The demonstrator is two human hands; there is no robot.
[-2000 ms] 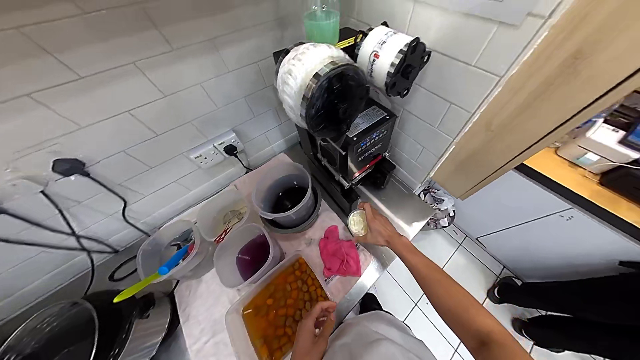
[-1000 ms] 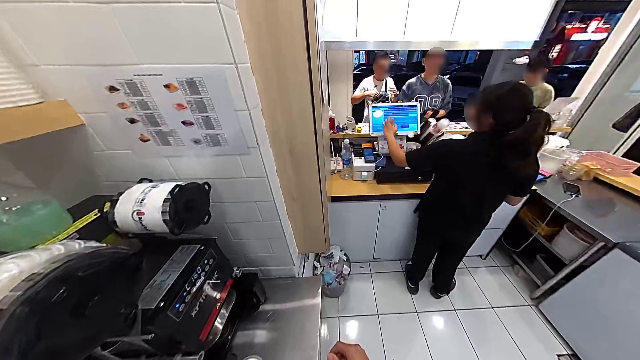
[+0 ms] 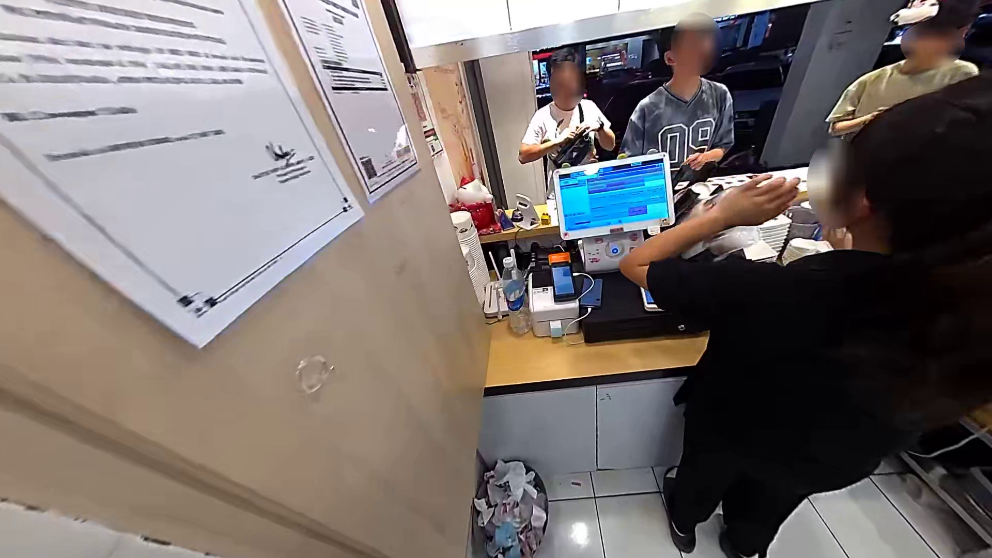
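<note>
Neither my left hand nor my right hand shows in this view, so what they hold is hidden. On the wood-coloured partition [image 3: 387,310] at the left hang two printed sheets, a large one [image 3: 155,186] and a narrower one [image 3: 353,101]. Past the partition stands a wooden-topped counter [image 3: 597,360]. It bears a touchscreen terminal [image 3: 614,195], a black cash drawer [image 3: 639,314], a small white printer [image 3: 552,306], a handheld card terminal [image 3: 563,277] and a plastic water bottle [image 3: 514,291]. A co-worker in black [image 3: 806,356] faces the counter with one hand raised beside the screen.
A bin full of crumpled paper [image 3: 511,508] stands on the white tiled floor [image 3: 635,523] at the partition's foot. The co-worker fills the right side. Beyond the counter are several people. Stacked cups [image 3: 470,252] stand at the counter's left end.
The view has swung from the food containers to the partition and counter. My hands have left the view. The co-worker's hand has moved off the touchscreen to the right.
</note>
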